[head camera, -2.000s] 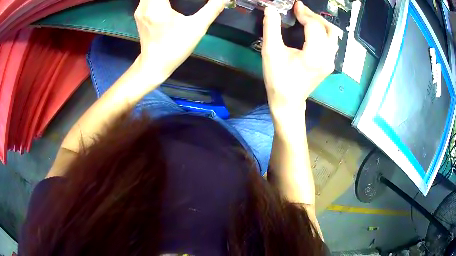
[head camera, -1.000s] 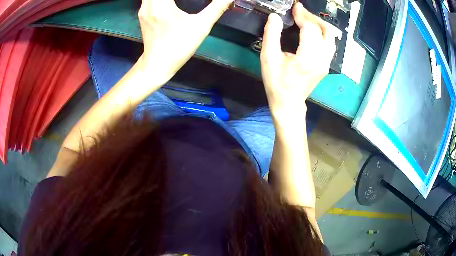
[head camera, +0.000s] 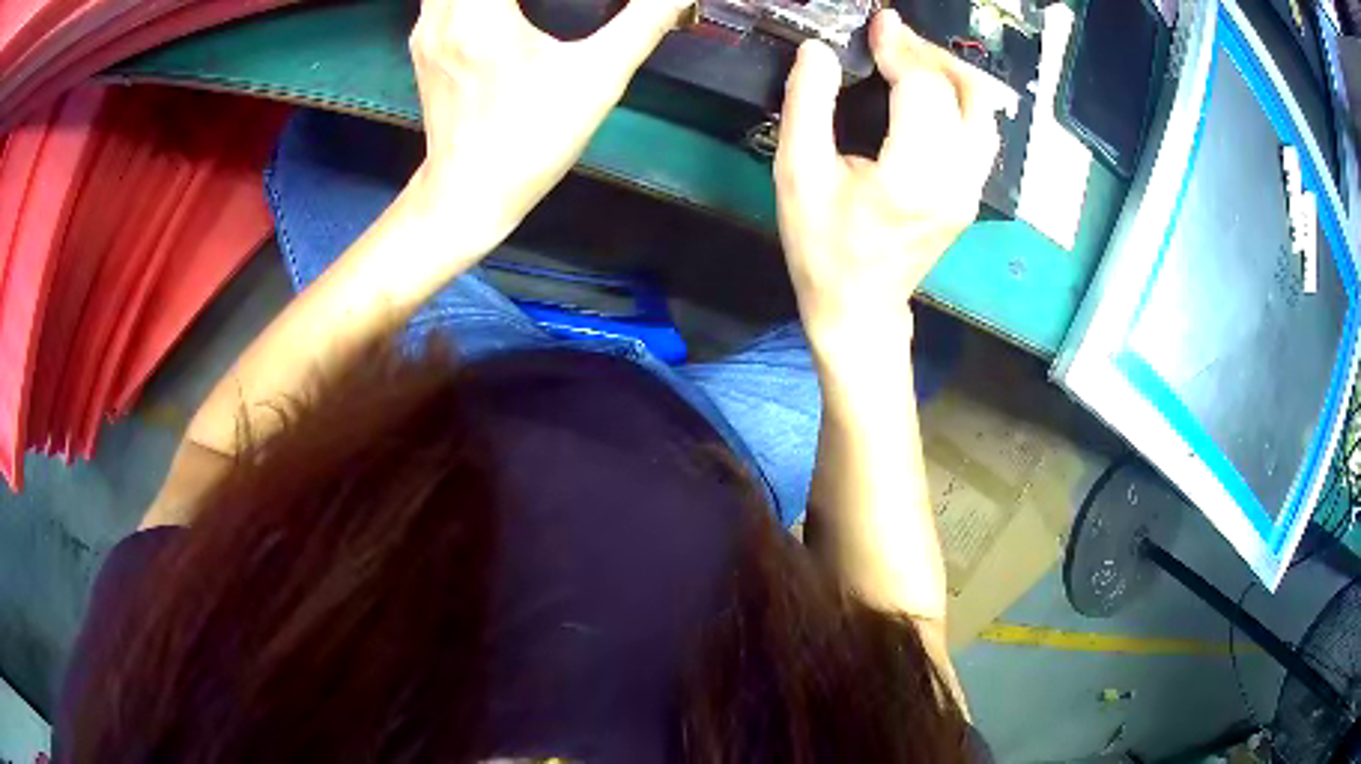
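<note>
A black test fixture with a clear acrylic nest lies at the top edge, partly cut off. My left hand is bare at the fixture's left side; its fingertips reach the left end of the nest, and part of the hand is cut off by the top edge. My right hand is bare at the nest's right end, thumb and index finger apart on either side of its corner. Whether either hand grips a module cannot be seen. A metal latch shows on the fixture's front edge.
Red trays are stacked at the left. The green bench edge runs across the front. At the right are a black smartphone, a white paper sheet and a framed panel with loose white strips. A fan stand base is on the floor.
My left hand has shifted slightly to the right since the earliest frame. My right thumb and index finger have moved only slightly at the nest's corner.
</note>
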